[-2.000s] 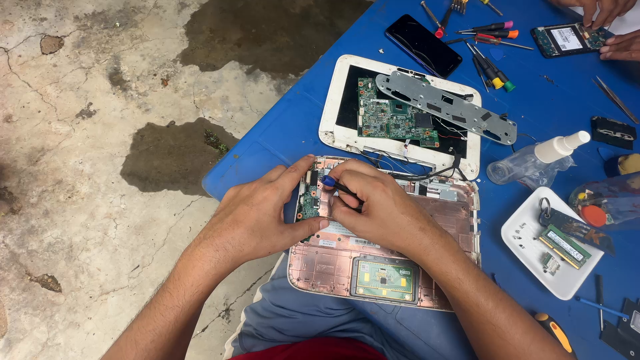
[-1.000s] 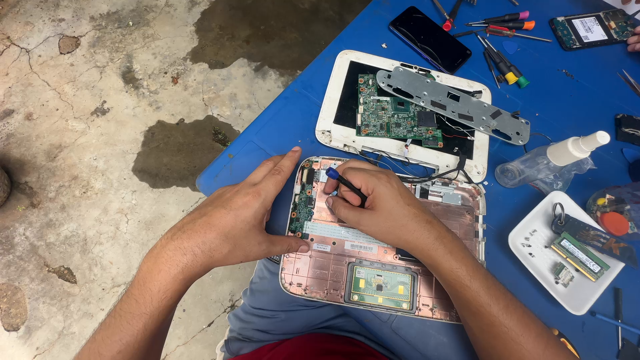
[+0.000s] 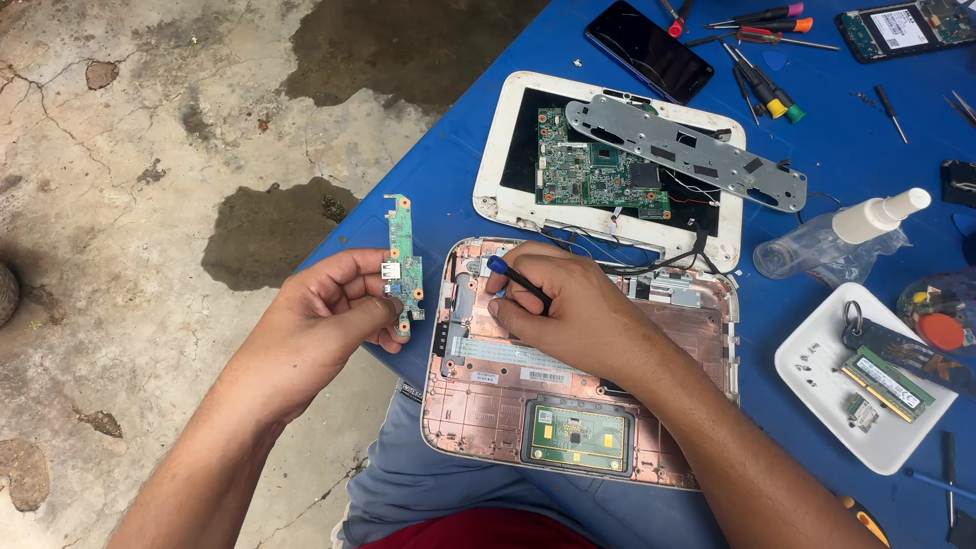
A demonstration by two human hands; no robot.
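Note:
My left hand [image 3: 335, 305] holds a narrow green circuit board [image 3: 408, 267] with a USB port, raised to the left of the copper-coloured laptop casing [image 3: 480, 412]. In my right hand [image 3: 572, 305] is a small screwdriver [image 3: 522, 282] with a blue cap, over the casing's upper left part. A flat ribbon cable [image 3: 496, 351] lies across the casing, above the touchpad board [image 3: 577, 437]. Behind it, a green motherboard [image 3: 598, 171] and a grey metal bracket [image 3: 686, 152] rest on a white-framed display [image 3: 507, 130].
On the blue table [image 3: 435, 175] lie a smartphone [image 3: 650, 52], several screwdrivers [image 3: 762, 88], an opened phone [image 3: 907, 30] and a clear spray bottle [image 3: 823, 232]. At right, a white tray [image 3: 808, 305] bears screws and a memory module [image 3: 888, 383]. Stained concrete floor is at left.
The narrow green board has come off the casing's left edge and is now held in my left hand, farther left. My right hand keeps the screwdriver. A co-worker's hands at the top right have left view.

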